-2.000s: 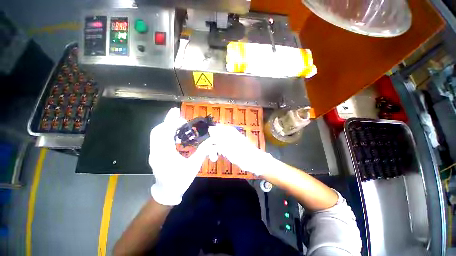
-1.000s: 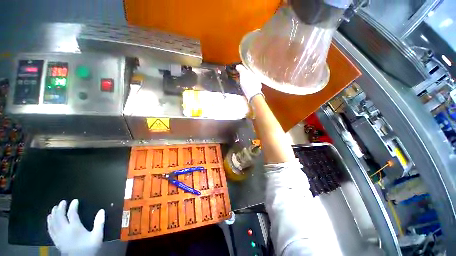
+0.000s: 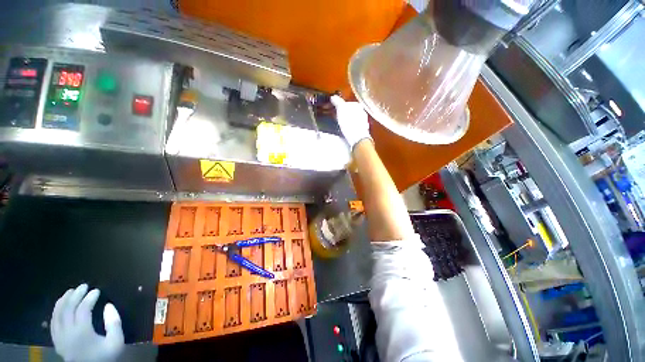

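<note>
My right hand (image 3: 351, 121), in a white glove, reaches to the right rear of the solder machine's top (image 3: 205, 134). Its fingertips are at a small dark and reddish thing (image 3: 324, 106); whether they grip it cannot be told. My left hand (image 3: 85, 329), also gloved, is open and empty over the black mat (image 3: 71, 247) at the lower left. Blue-handled cutters (image 3: 247, 256) lie open on the orange slotted tray (image 3: 166, 283).
The white padded roll (image 3: 304, 147) lies on the machine front. The flux jar (image 3: 331, 232) stands right of the tray. The clear fume hood (image 3: 417, 88) hangs right of my right hand, before the orange board (image 3: 318, 42). A steel pan (image 3: 481, 290) with dark coils is at the right.
The view has swung right. The hands have parted: the right moved to the machine's rear, the left to the lower left, now empty. The dark coil has left the tray area; the cutters lie on the tray.
</note>
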